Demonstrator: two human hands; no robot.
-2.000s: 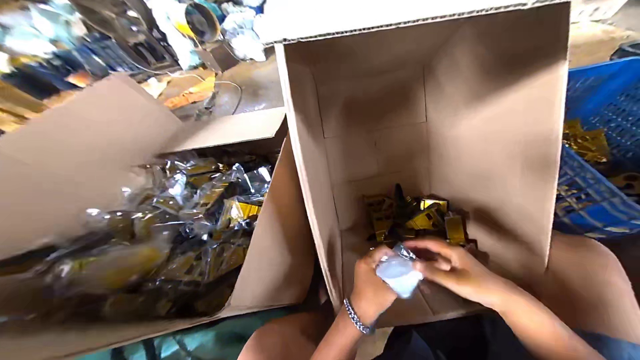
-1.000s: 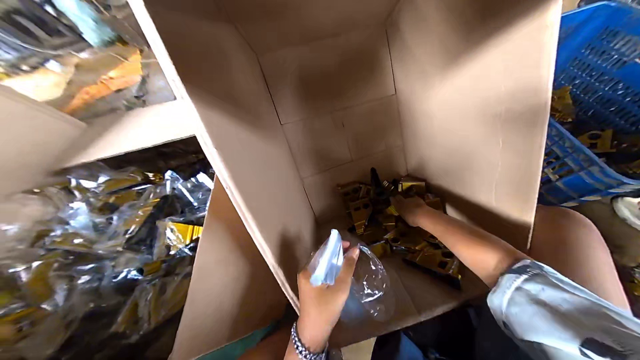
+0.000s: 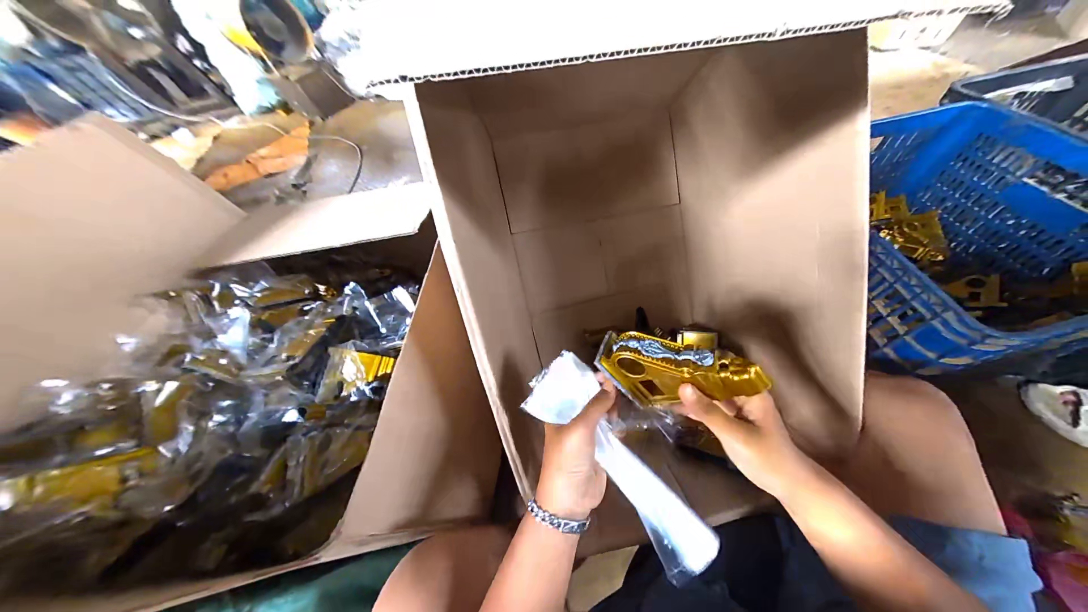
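Note:
In my right hand (image 3: 744,429) is a shiny gold part, apparently a hair clipper housing (image 3: 680,370), with a silver raised ornament along it. My left hand (image 3: 582,446), with a metal bracelet at the wrist, holds clear plastic bags (image 3: 654,501) close to the housing's left end. Both hands are over the mouth of a tall cardboard box (image 3: 765,212). Behind the housing, more gold and black pieces (image 3: 697,338) lie low in this box, partly hidden by it and my hands.
To the left, an open cardboard box (image 3: 416,442) holds many gold and black pieces in clear bags (image 3: 280,365). A blue plastic basket (image 3: 977,187) with gold parts (image 3: 914,229) stands at the right. My knees flank the tall box.
My right hand was down among the pieces in the box and has come up with a gold housing. My left hand still holds plastic bags. The view has shifted.

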